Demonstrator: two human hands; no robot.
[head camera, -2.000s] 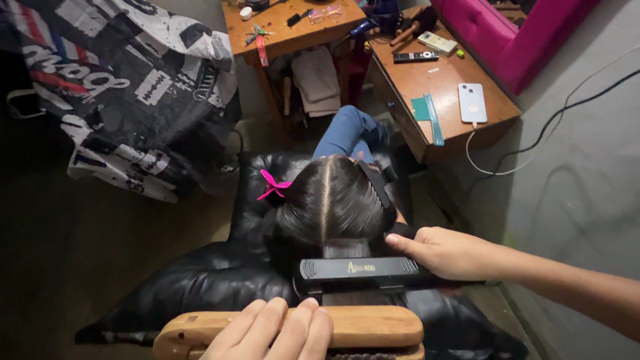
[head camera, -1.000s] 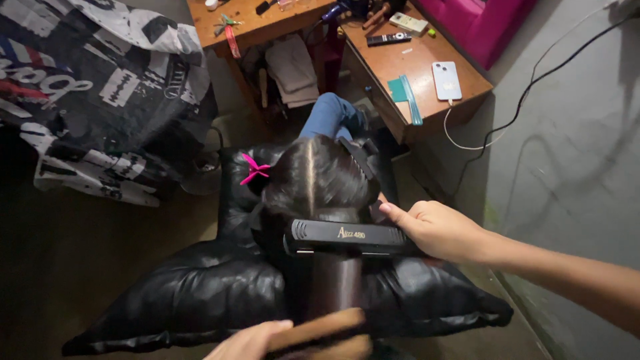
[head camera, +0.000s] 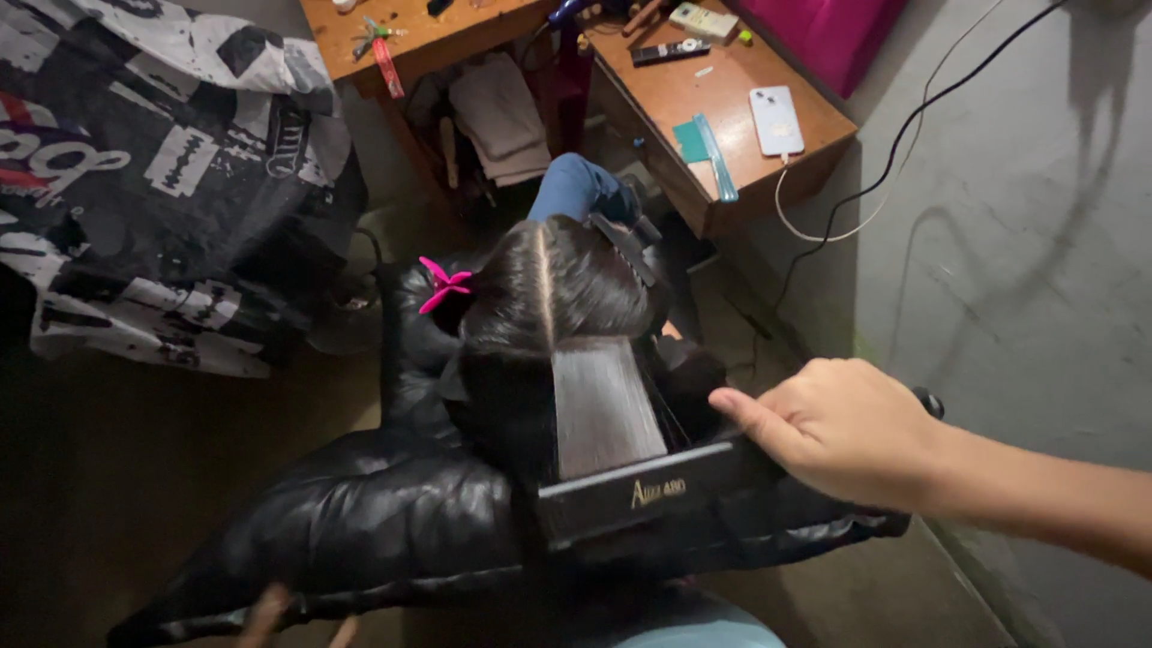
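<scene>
My right hand (head camera: 832, 432) grips a black hair straightener (head camera: 639, 493), whose plates lie across a flat, smooth section of dark hair (head camera: 605, 405) behind the seated person's head. The hair on the head (head camera: 540, 288) is parted down the middle. A pink hair clip (head camera: 444, 284) holds hair on the left, and a dark clip (head camera: 625, 252) sits on the right side. Of my left hand (head camera: 274, 616) only blurred fingers show at the bottom left edge; what it holds cannot be made out.
The person sits on a black padded chair (head camera: 396, 513). Ahead are wooden desks with a plugged-in phone (head camera: 776, 121), a teal comb (head camera: 715, 157) and a remote control (head camera: 670, 51). A black cable (head camera: 891, 162) hangs by the right wall. A printed cape (head camera: 180, 180) drapes at the left.
The straightener has moved down along the hair section, away from the head. My left hand, earlier holding a wooden brush at the bottom centre, has moved left, mostly out of view.
</scene>
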